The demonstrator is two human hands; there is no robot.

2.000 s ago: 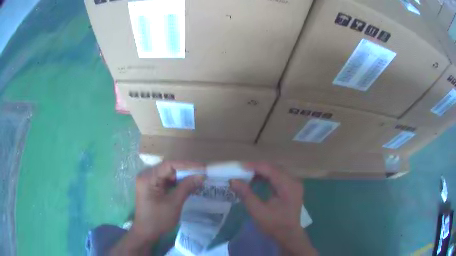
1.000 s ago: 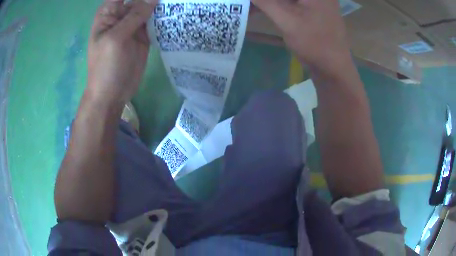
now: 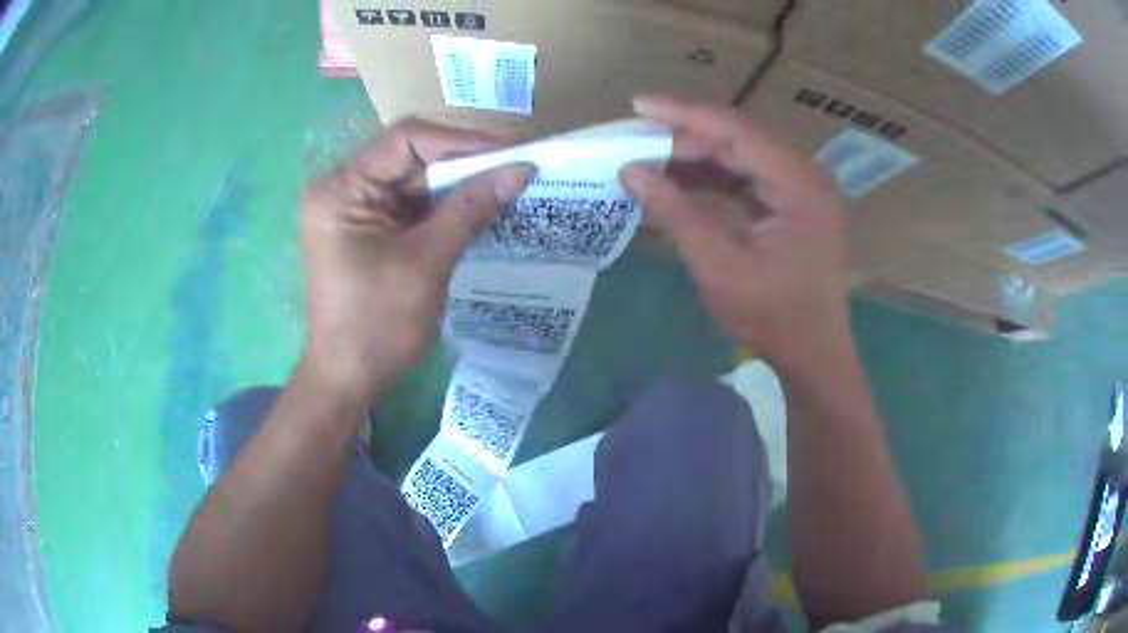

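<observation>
My left hand (image 3: 384, 247) and my right hand (image 3: 755, 235) pinch the top end of a white label strip (image 3: 520, 309) between thumbs and fingers. The strip's top edge is folded over between the hands. Several printed QR codes run down the strip, which hangs between my knees. A blank white strip (image 3: 557, 488) lies beside its lower end, partly hidden by my leg. Behind my hands stand brown cartons (image 3: 606, 62). One carries a white barcode label (image 3: 485, 74); another barcode label (image 3: 866, 161) is to the right, beside my right hand.
More cartons with barcode labels (image 3: 1004, 43) stand at the upper right. The floor (image 3: 136, 309) is green, with a yellow line (image 3: 990, 571) at the lower right. A black narrow object (image 3: 1098, 538) lies at the right edge. A grey patch (image 3: 56, 223) is at the left.
Compared with one second ago, the hands and strip appear lower in the picture, and more of the cartons shows. The strip's top end is now visible, folded over between the hands.
</observation>
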